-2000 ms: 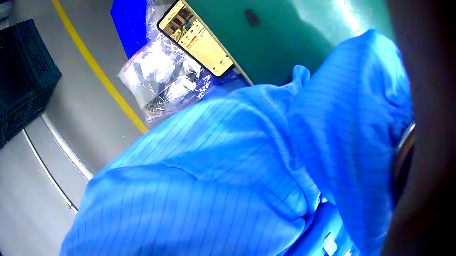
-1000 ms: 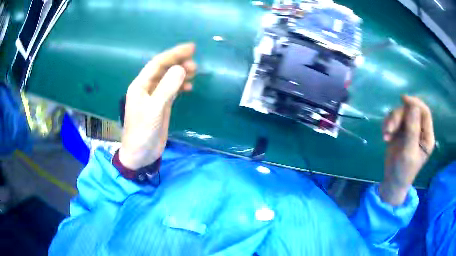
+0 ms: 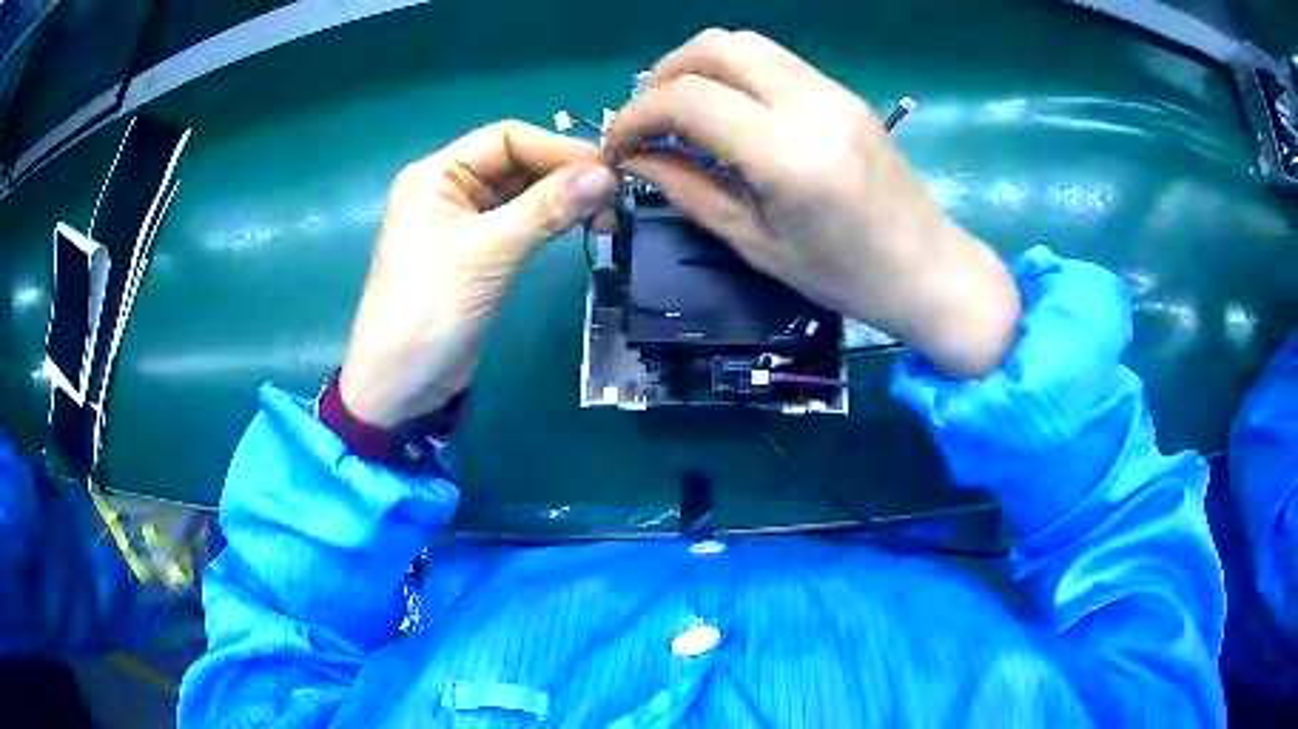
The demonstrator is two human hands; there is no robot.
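The device unit, a black boxy core (image 3: 712, 285) in a white-silver base shell (image 3: 609, 373), lies on the green bench before me. My left hand (image 3: 463, 249) comes from the left, with thumb and forefinger closed at the unit's far left corner. My right hand (image 3: 811, 178) reaches over the far part, its fingertips meeting the left ones. Both appear to pinch a thin wire lead, mostly hidden by the fingers. A small white connector (image 3: 564, 121) sticks out left of the fingertips. My right hand hides most of the main board. A dark connector block (image 3: 737, 375) sits at the near end.
Black strips with white edges (image 3: 125, 214) and a white-edged frame (image 3: 74, 306) lie at the left of the green bench (image 3: 356, 86). A dark-sleeved lead (image 3: 900, 114) sticks out beyond my right hand. Another person's blue sleeve (image 3: 1260, 470) shows at the right edge.
The view has swung from my sleeve, phone and bag to the bench. Both hands, apart with fingers empty one second ago, have come together over the unit's far left corner.
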